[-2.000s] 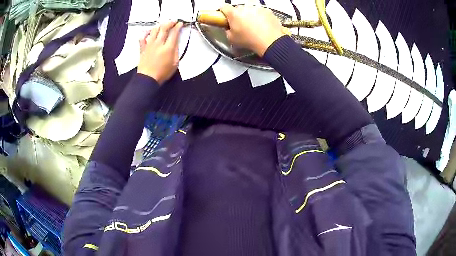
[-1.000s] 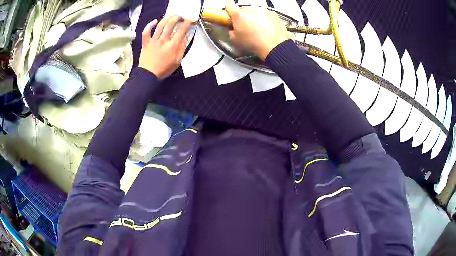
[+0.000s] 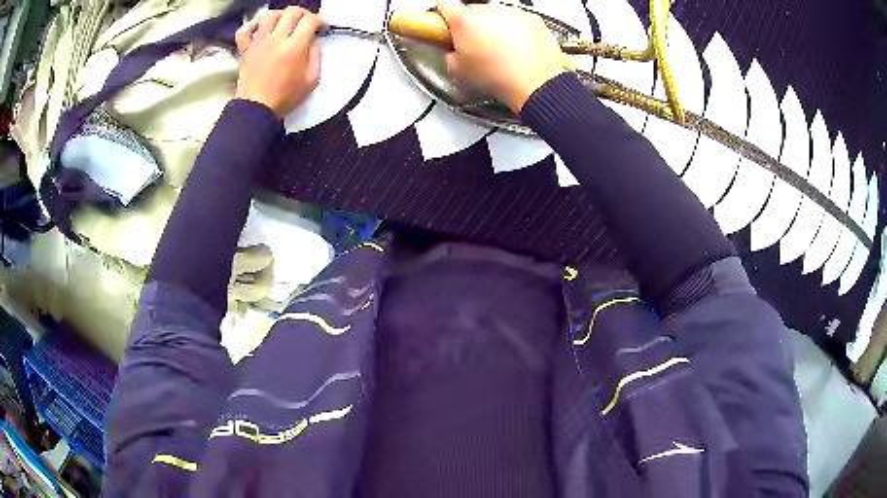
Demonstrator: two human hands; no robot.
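Note:
White curved panels lie in an overlapping row on the dark pinstriped cloth. A grey-brown opened seam band runs through those right of the iron; a thin dark line crosses the one at the left. My right hand is closed around the orange-tan handle of the silver iron, which rests on the row. The iron's far side is hidden by my hand and the frame edge. My left hand lies on the leftmost visible panel, fingers bent near its seam; whether it grips the panel I cannot tell.
The yellow steam hose rises behind the iron. Dark pinstriped cloth covers the table. Beige fabric heaps with a dark strip lie at the left. A blue crate stands on the floor at lower left. A white edge shows at far right.
My left hand has moved left, away from the iron, uncovering more of the panel and its thin seam line. My right hand stays on the iron, which has hardly moved in view.

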